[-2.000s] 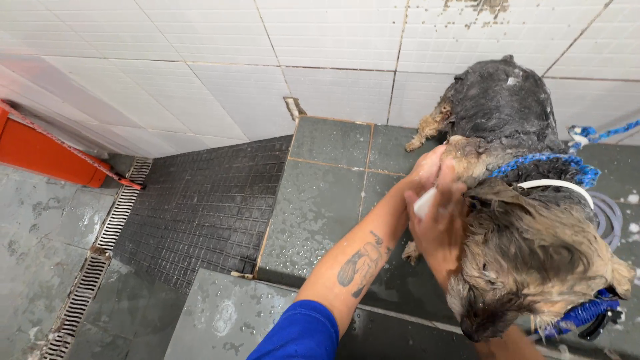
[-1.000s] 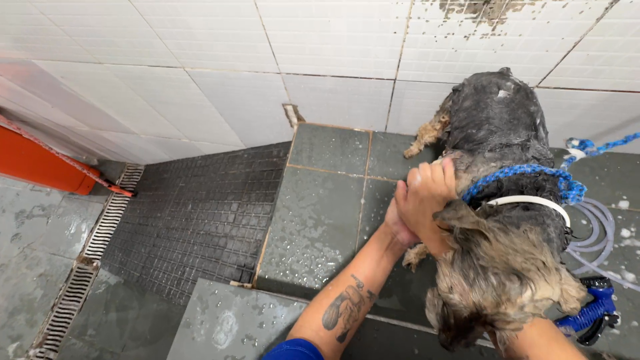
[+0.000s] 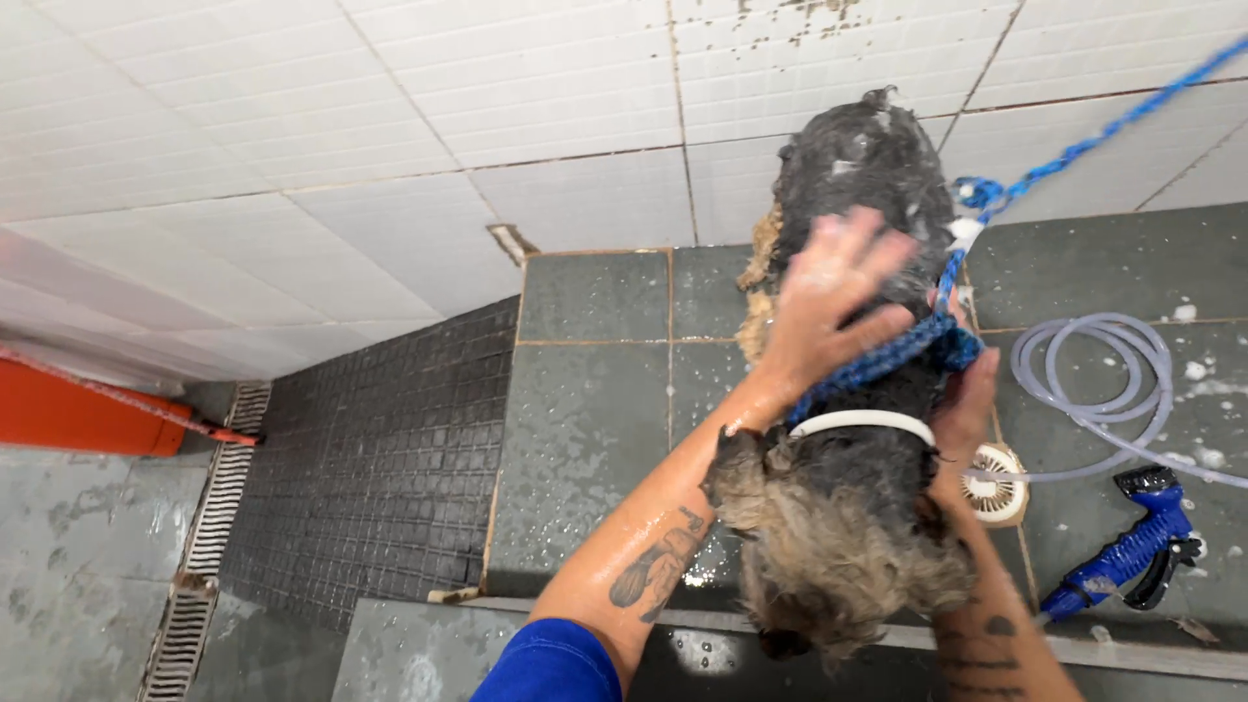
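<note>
A wet, soapy dog [image 3: 848,517] with a dark back and tan head stands on the grey tiled ledge, its head toward me. A blue braided rope [image 3: 868,366] loops around its body and runs up to the right; a white collar [image 3: 863,421] circles its neck. My left hand [image 3: 843,292] lies on the dog's back with its fingers spread, slightly blurred. My right hand [image 3: 965,405] rests against the dog's other side beside the rope loop, its fingers partly hidden behind the rope and the body.
To the right on the ledge lie a coiled clear hose [image 3: 1092,400], a blue spray nozzle [image 3: 1121,556] and a round drain cover [image 3: 996,485]. A white tiled wall [image 3: 585,107] rises behind. At left are a black tiled ramp [image 3: 380,458], a floor grate [image 3: 219,497] and an orange panel [image 3: 83,409].
My hands, earlier together at the dog's left side, have parted: the left has moved onto its back, the right to its other side. The dog's body now points more directly toward me.
</note>
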